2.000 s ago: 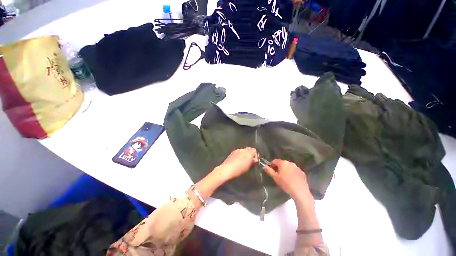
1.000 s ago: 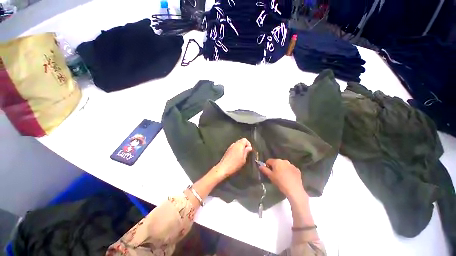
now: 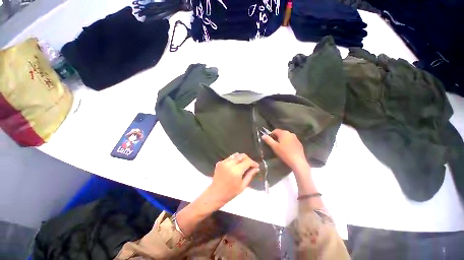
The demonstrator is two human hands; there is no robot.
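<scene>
An olive-green zip jacket (image 3: 224, 122) lies spread on the white table, its sleeves pointing away from me. Its pale zip (image 3: 262, 157) runs down the middle to the near hem. My right hand (image 3: 286, 147) holds small silvery thread snips (image 3: 266, 132) beside the upper part of the zip, tips pointing up and left. The rest of the snips is hidden in the hand. My left hand (image 3: 235, 172) is on or just above the lower jacket, left of the zip, fingers bent. Whether it pinches anything cannot be told.
A smartphone (image 3: 134, 136) lies left of the jacket. A second green garment (image 3: 397, 117) lies at right. A yellow and red bag (image 3: 35, 91), a black cloth (image 3: 119, 48) and dark stacks (image 3: 325, 20) stand farther off. A blue bin (image 3: 94, 195) holds dark garments below the table edge.
My left hand has moved down from the middle of the zip toward the near hem. My right hand still holds the snips beside the zip, a little higher along it. The camera view has shifted.
</scene>
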